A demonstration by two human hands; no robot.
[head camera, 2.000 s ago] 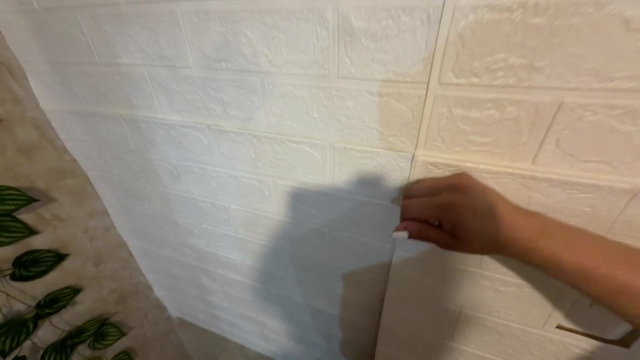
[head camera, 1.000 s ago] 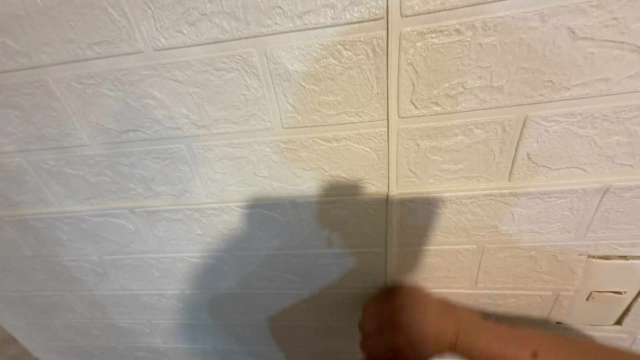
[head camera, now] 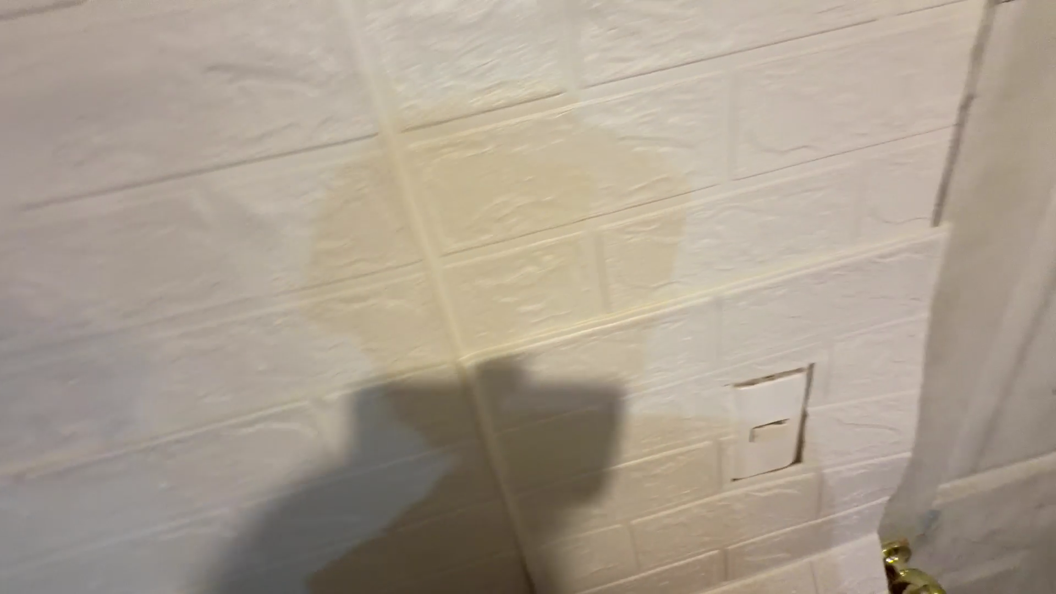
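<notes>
Neither of my hands shows in the head view now. White brick-pattern wall panels with an embossed surface fill most of the view. A raised vertical seam runs down between two panels, and a horizontal seam meets it near the middle. Dark shadows fall over the lower left and lower middle of the panels. A white wall switch plate sits in a cutout in the right panel, with dark gaps along its edges.
At the right edge stands a pale door or frame. A shiny brass-coloured door handle shows at the lower right. The panel's right edge has a dark gap beside it.
A hand touched the panel seam in the earlier frames, moved lower along it, and is now out of view. The view has swung right, bringing the brass-coloured handle into sight.
</notes>
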